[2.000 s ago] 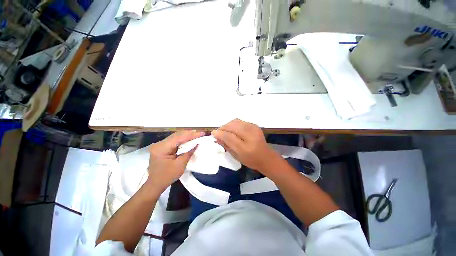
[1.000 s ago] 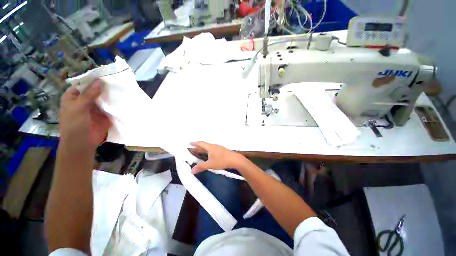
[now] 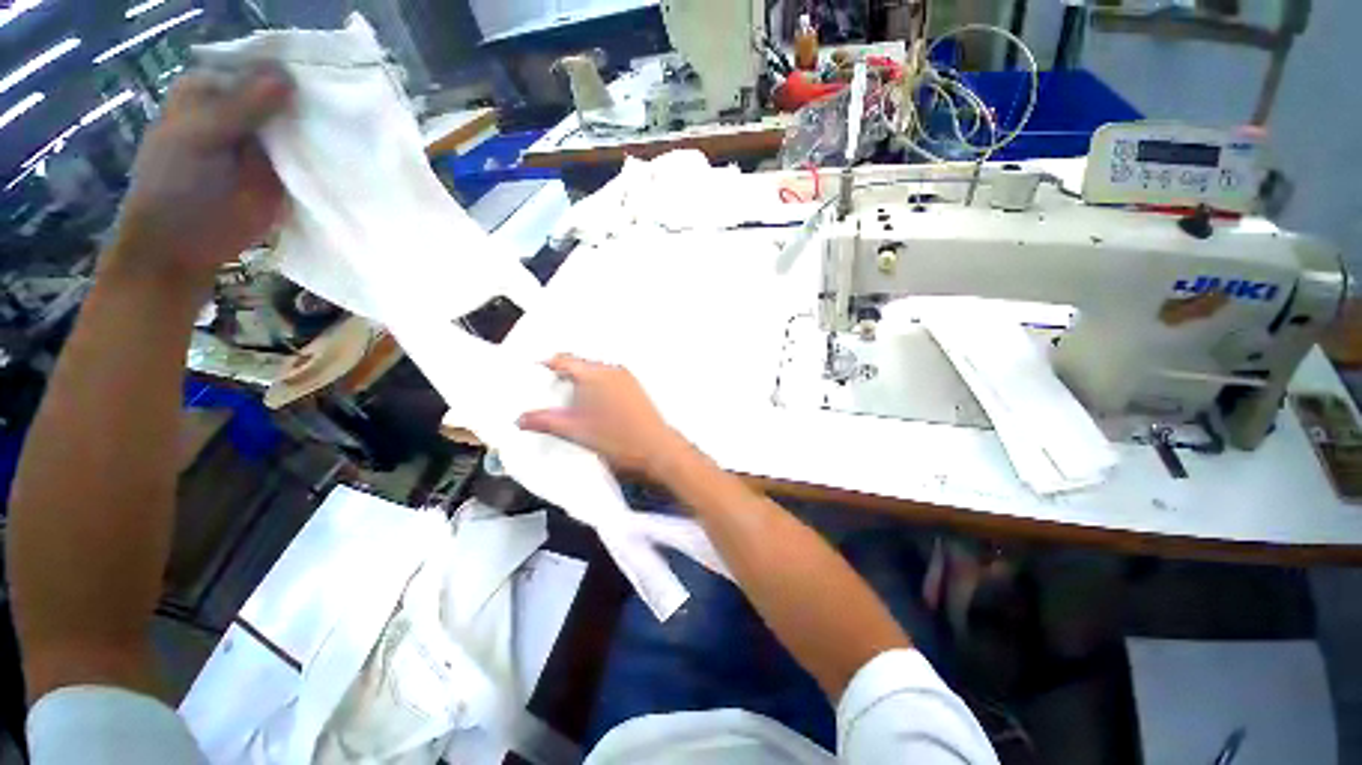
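My left hand (image 3: 209, 165) is raised at the upper left, closed on the top edge of a long white garment piece (image 3: 381, 209). The piece hangs slanting down to the right, with a dark line near its top edge. My right hand (image 3: 598, 414) is against the lower part of the piece, in front of the table's edge; its thumb and fingers look apart, and whether it grips the cloth cannot be told. Narrow white band ends (image 3: 651, 575) hang below it over my lap.
A JUKI sewing machine (image 3: 1076, 277) stands on the white table (image 3: 642, 321), with white strips (image 3: 1023, 396) on its bed. Crumpled white cloth (image 3: 680, 194) lies at the table's back. Cut pieces (image 3: 426, 658) heap on the left stand. A right stand (image 3: 1232, 695) is below.
The cloth piece has gone from gathered over my lap to stretched out. My left hand has moved up and left with its top edge. The head view has tilted up.
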